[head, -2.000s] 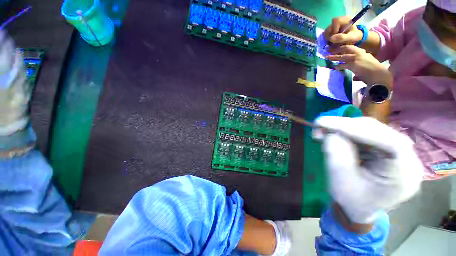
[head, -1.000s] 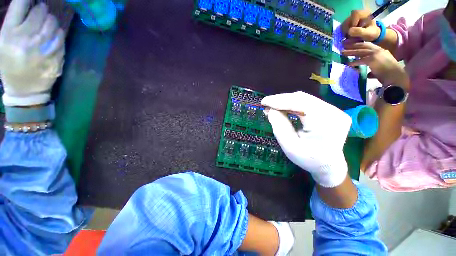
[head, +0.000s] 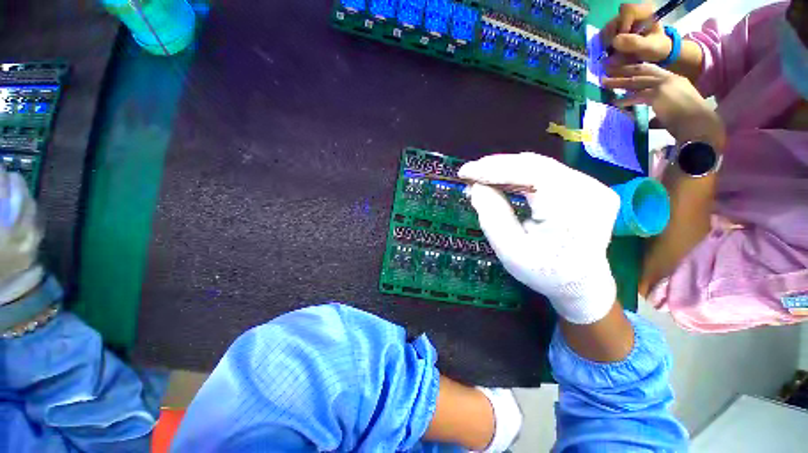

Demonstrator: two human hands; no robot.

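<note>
The green display board panel (head: 425, 218) lies flat on the black mat, with two rows of small boards and pale digits. My right hand (head: 547, 234), in a white knit glove, holds the thin reddish-brown brush (head: 443, 179) like a pen over the panel's upper row. The brush points left, its tip near the upper left boards, below the digits. Blue glow shows along that strip. The hand hides the panel's right part. My left hand (head: 503, 420) is at the bottom edge below the mat; only the glove's wrist part shows, the fingers are hidden.
A turquoise cup (head: 644, 207) stands right of my hand, another (head: 159, 22) at upper left. Long green panels with blue blocks (head: 425, 19) lie at the far side. A gloved neighbour's hand (head: 16, 234) and panel (head: 28, 111) are at left. A person in pink writes at right.
My right hand has come left from beside the right cup onto the panel's upper row, the brush tip now further left. The neighbour's gloved hand has moved down, uncovering their panel.
</note>
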